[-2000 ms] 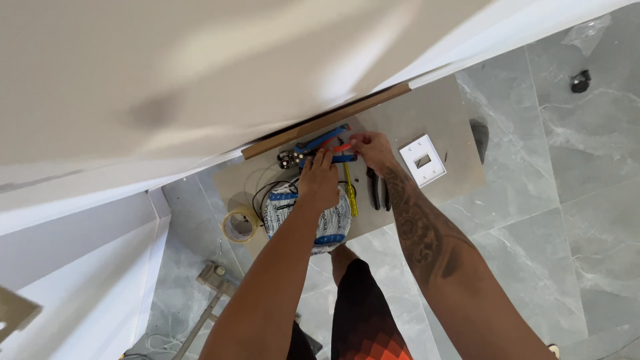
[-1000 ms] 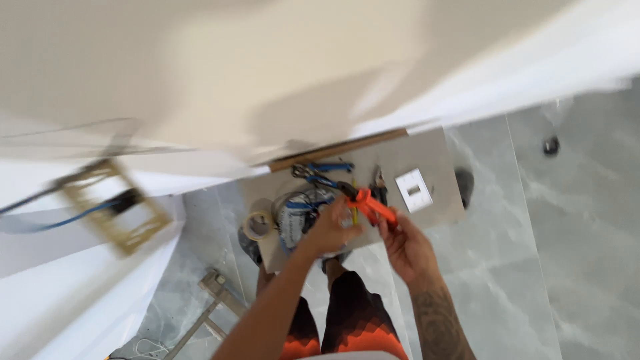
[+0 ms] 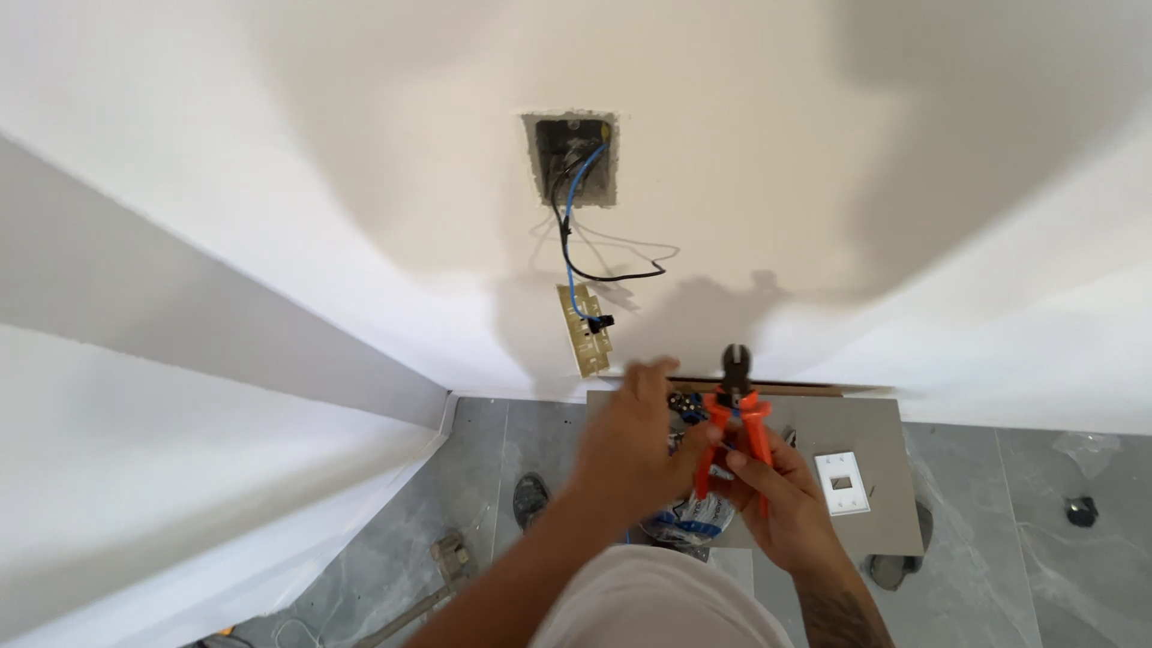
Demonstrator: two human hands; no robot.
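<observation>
Red-handled diagonal cutting pliers (image 3: 736, 405) point upward in my right hand (image 3: 785, 499), whose thumb and fingers lie on the handles; the jaws are slightly apart. My left hand (image 3: 634, 432), blurred, is just left of the pliers with its fingers raised; whether its thumb touches a handle I cannot tell. Above, a recessed electrical box (image 3: 576, 162) sits in the wall. Blue wire (image 3: 571, 202) runs from it to a small black connector on a yellowish mounting frame (image 3: 585, 333) hanging against the wall. A black wire (image 3: 612, 277) loops out with a free end.
A grey board (image 3: 873, 423) below holds a white wall plate (image 3: 842, 483), a plastic-wrapped bundle (image 3: 706, 517) and other tools (image 3: 687, 405), partly hidden. A long-handled tool (image 3: 450, 558) lies on the tiled floor at lower left. A small black object (image 3: 1081, 511) lies at right.
My hands were down at the tools on the board; the red pliers have been lifted from there and now stand upright in my right hand. The view has shifted up to the wall box.
</observation>
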